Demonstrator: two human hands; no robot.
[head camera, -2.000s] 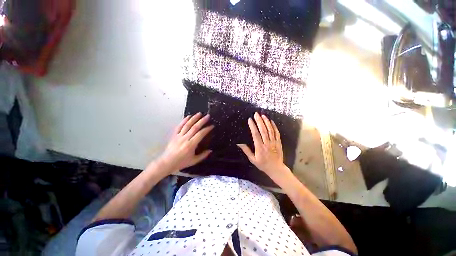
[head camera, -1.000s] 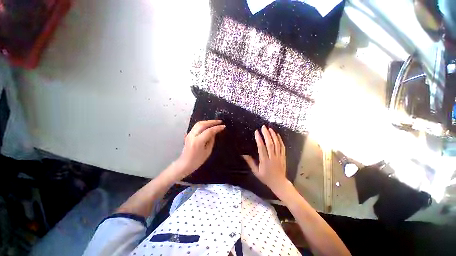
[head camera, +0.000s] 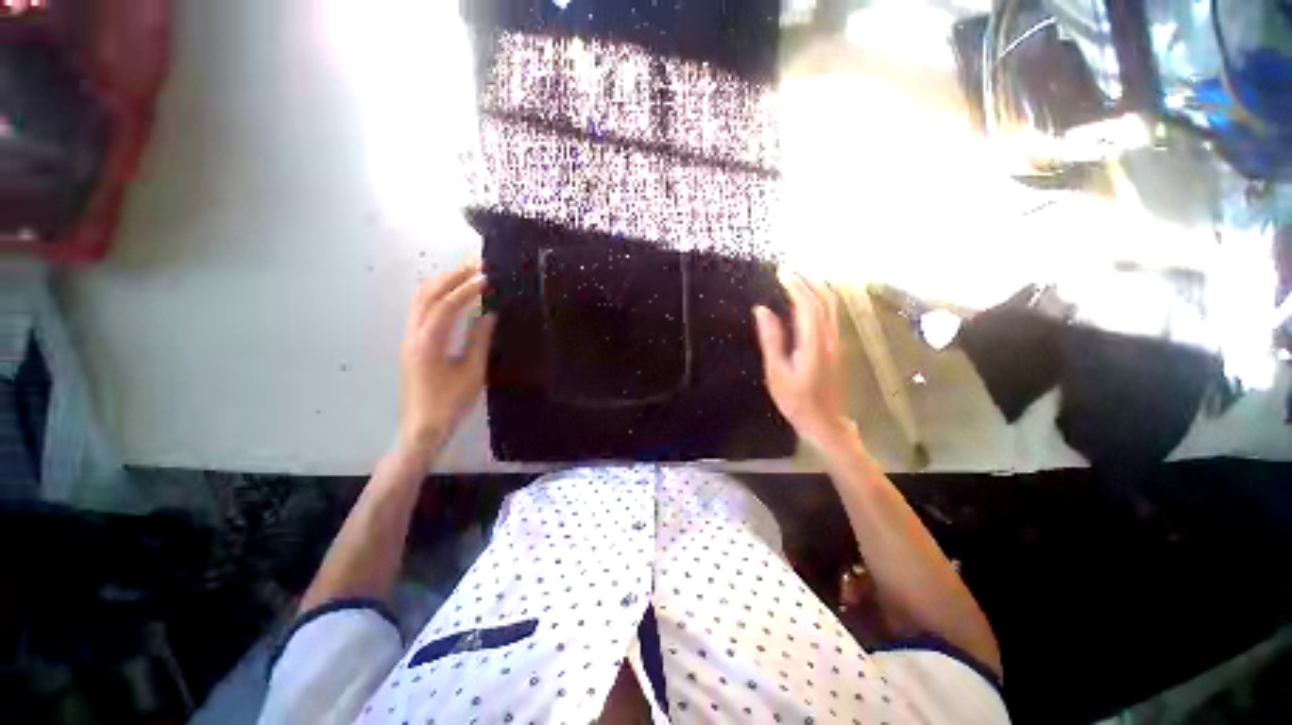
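Observation:
The black front panel (head camera: 737, 340) with white flecks lies flat on the white table, its lower edge near the table's front edge. A band across it looks pinkish-white in the sun. A thin U-shaped chalk outline (head camera: 689, 333) with rounded lower corners shows on its dark lower part. My left hand (head camera: 448, 354) rests at the panel's left edge, fingers apart and empty. My right hand (head camera: 805, 354) rests at its right edge, fingers apart, holding nothing.
A yellow ruler (head camera: 884, 366) lies right of my right hand, with a small white piece (head camera: 939, 329), likely chalk, beside it. Black fabric scraps (head camera: 1134, 397) lie further right. A red container (head camera: 131, 128) stands at the far left. Sun glare hides much of the upper right.
Both hands have moved from on top of the panel out to its side edges, and the chalk outline now shows. The panel sits straighter to the table edge. The view has shifted.

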